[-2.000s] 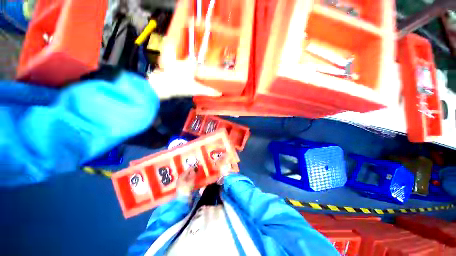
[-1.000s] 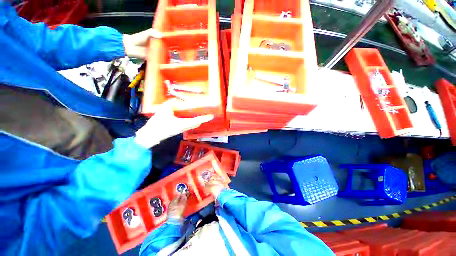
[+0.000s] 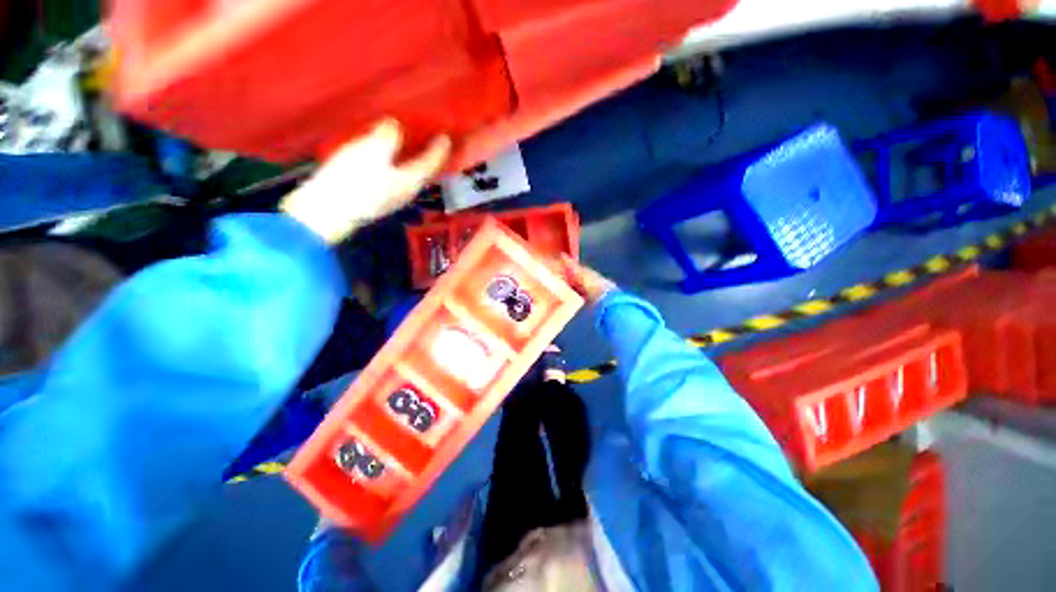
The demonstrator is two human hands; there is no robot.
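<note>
An orange-red four-compartment tray [image 3: 446, 376] is held tilted in front of me, its upper end to the right. Dark figure-eight parts [image 3: 510, 298] lie in three pockets; the remaining pocket shows a bright white patch. My right hand [image 3: 593, 281] grips the tray's upper right end, fingers partly hidden by the wall. My left hand [image 3: 322, 527] is at the lower left end, almost wholly hidden by the tray; only a sliver shows above the sleeve.
Another person's pale hand [image 3: 371, 183] touches large orange-red trays [image 3: 313, 81] overhead. Another tray [image 3: 562, 228] lies behind mine. Blue stools [image 3: 811, 197] stand at the right. Stacked trays [image 3: 880, 399] sit lower right beyond striped floor tape [image 3: 811, 310].
My hands have moved from inside the pockets to the tray's two ends. The tray is tilted more steeply. The view has shifted, showing more floor and the lower-right trays.
</note>
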